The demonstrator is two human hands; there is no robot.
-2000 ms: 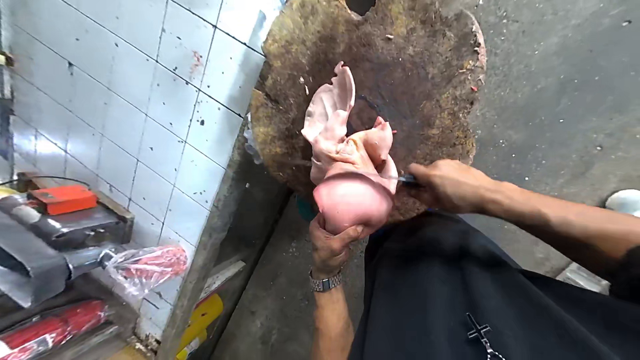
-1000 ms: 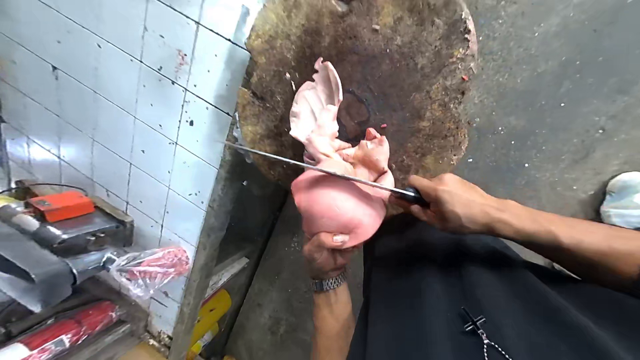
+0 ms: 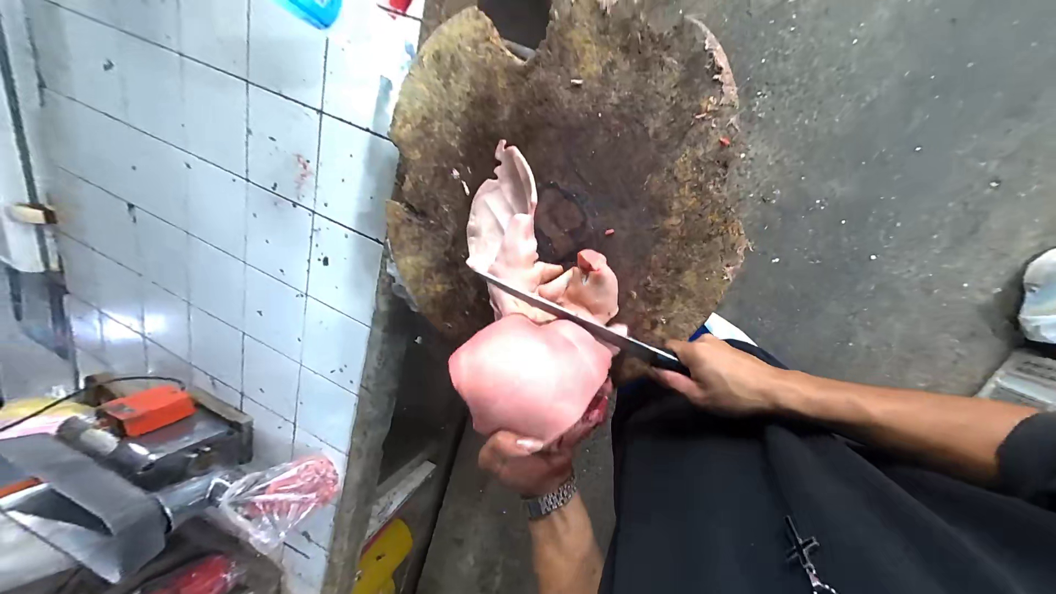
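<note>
A large piece of raw pink meat with skin (image 3: 528, 375) hangs partly over the near edge of a round wooden chopping block (image 3: 652, 157). Its pale, ear-like flap (image 3: 503, 214) lies on the wood. My left hand (image 3: 528, 462), with a metal watch at the wrist, grips the meat's rounded lower end from below. In my right hand (image 3: 718, 375) is the dark handle of a long knife (image 3: 569, 315). The blade lies slantwise across the meat where the rounded part meets the folded part, its tip toward the upper left.
A white tiled surface (image 3: 272, 206) runs along the block's left side. Beyond it at lower left stand a metal machine (image 3: 173, 445), an orange box (image 3: 147, 410) and plastic-wrapped red meat (image 3: 289, 495). Grey concrete floor (image 3: 874, 165) lies to the right.
One second ago the blade stretched past the meat's left side; now my right hand has drawn it back to the right, and its tip rests at the meat. My left hand keeps its hold.
</note>
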